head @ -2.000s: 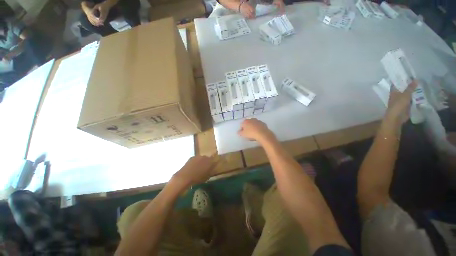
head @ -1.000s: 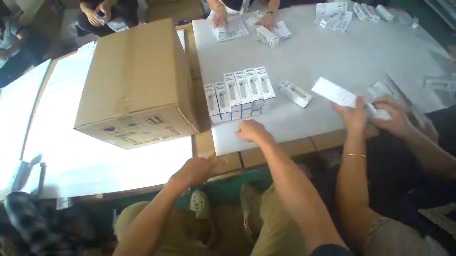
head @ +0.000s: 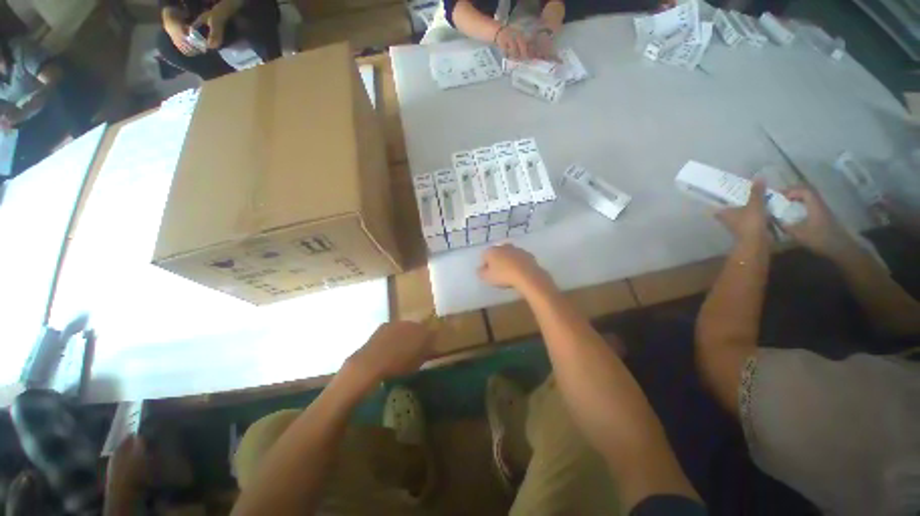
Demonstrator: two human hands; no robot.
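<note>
The stacked boxes (head: 484, 202), white cartons with dark lettering, stand in a tight block on the white table covering (head: 625, 121). My right hand (head: 507, 266) rests with curled fingers on the covering just in front of the block, apart from it; no item shows in it. My left hand (head: 395, 349) is at the brown table edge, left of my right hand; its fingers are partly hidden and I cannot tell if it holds anything. A single small box (head: 597, 191) lies flat right of the block.
A large cardboard box (head: 267, 161) stands left of the stack. The worker at my right holds a white carton (head: 721, 185) in both hands. A worker across the table has hands (head: 527, 42) on cartons. More cartons (head: 674, 35) lie at the back right.
My hands have hardly moved. The right-hand worker's hands came inward over the table, now with a closed-looking carton. The worker across brought both hands together over cartons.
</note>
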